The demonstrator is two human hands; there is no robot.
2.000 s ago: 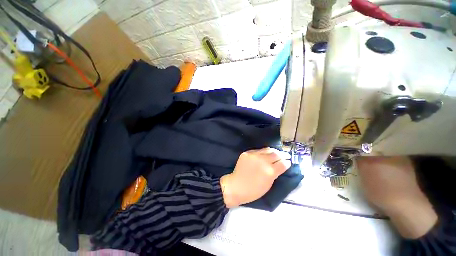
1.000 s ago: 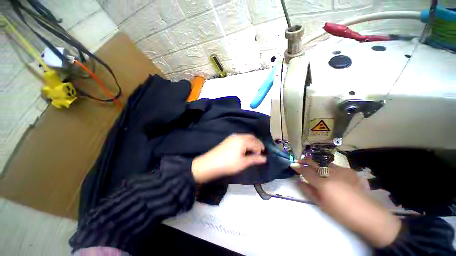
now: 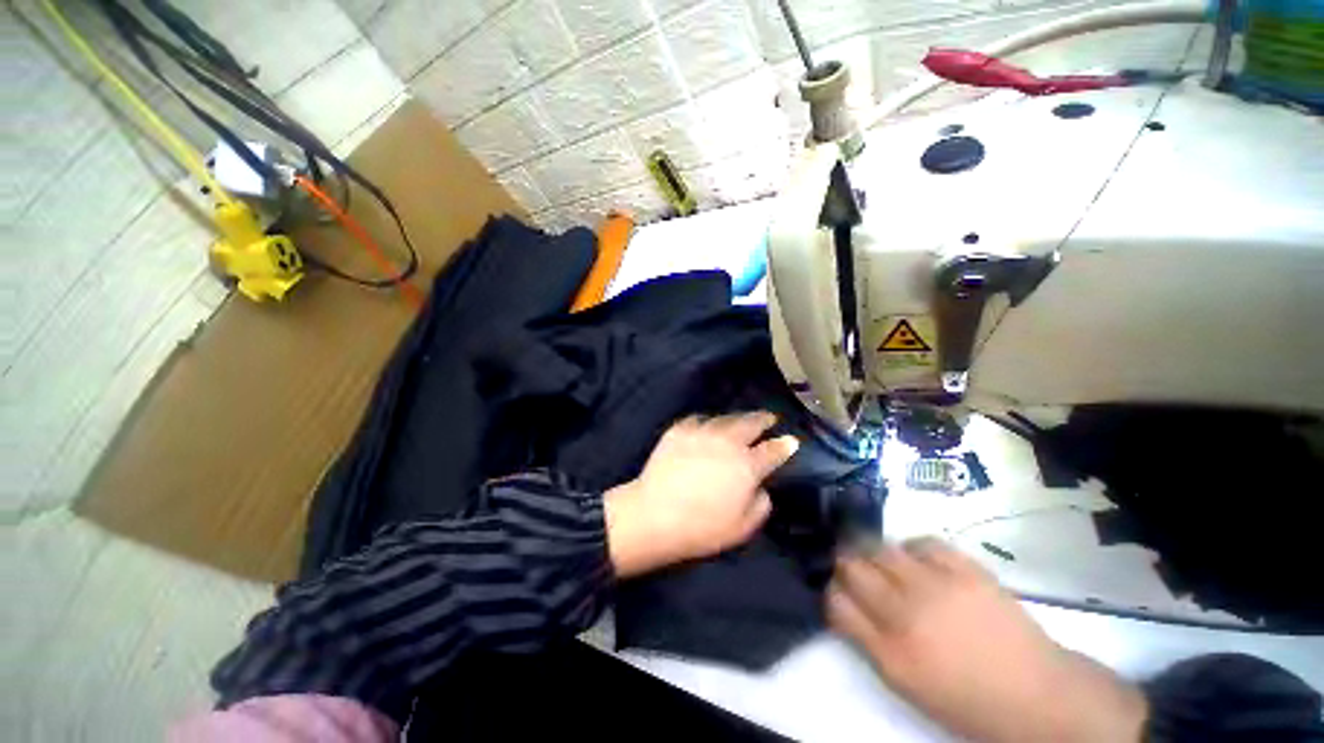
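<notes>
The dark navy garment piece (image 3: 712,588) lies on the white table, its right edge by the bright needle area (image 3: 876,447) of the cream-white sewing machine (image 3: 1133,305). My left hand (image 3: 694,494) rests on the cloth, left of the needle, thumb and fingers close together; whether it pinches cloth I cannot tell. My right hand (image 3: 929,624) is blurred, its fingertips at the cloth's right edge, in front of the needle. The stack of dark cloth (image 3: 414,421) is heaped at left against the cardboard (image 3: 218,436).
A black cloth mass (image 3: 1220,508) lies under the machine arm at right. An orange item (image 3: 603,261) and a partly hidden light blue item (image 3: 749,272) show behind the garment. A red-handled tool (image 3: 1002,70) lies on the machine. A yellow plug (image 3: 259,254) and cables hang at left.
My right hand has moved from the needle toward me, to the cloth's edge. My left hand now lies flatter on the cloth. The cloth spreads further toward me. The view has shifted.
</notes>
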